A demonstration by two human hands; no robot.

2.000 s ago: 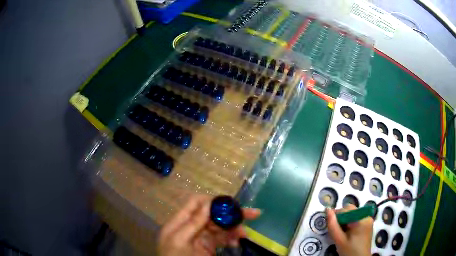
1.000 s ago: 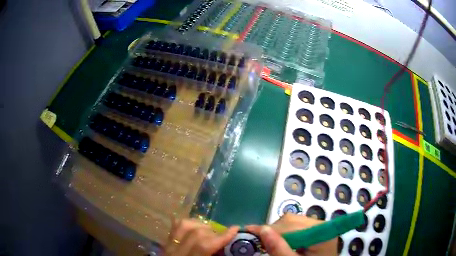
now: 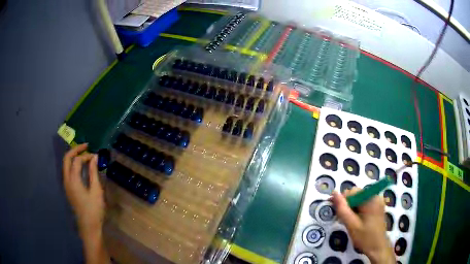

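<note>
A clear blister tray (image 3: pixel 190 206) holds rows of dark blue-black speaker drivers (image 3: pixel 153 193) standing on edge. My left hand (image 3: pixel 85 180) is at the tray's left edge, its fingertips closed on a dark driver (image 3: pixel 103 159) at the end of the front row. My right hand (image 3: pixel 363 221) grips the green probe pen (image 3: pixel 370 193) over the white foam tray (image 3: pixel 305 196). A driver with pale rings (image 3: pixel 325 212) lies at my right fingertips, partly over a hole; whether it is fully seated I cannot tell. More ringed drivers (image 3: pixel 313 235) sit in holes below it.
Mostly empty clear trays (image 3: pixel 319 62) lie at the back, with one black-and-white row (image 3: pixel 225 32). A blue bin (image 3: pixel 149 30) with papers is back left. A dark red lead (image 3: pixel 418 103) hangs at the right. Stacked foam trays (image 3: pixel 462 121) show at the right edge.
My left hand has moved from the front middle to the blister tray's left edge. The driver held earlier is at the foam tray. My right hand has moved right with the pen; the view has shifted.
</note>
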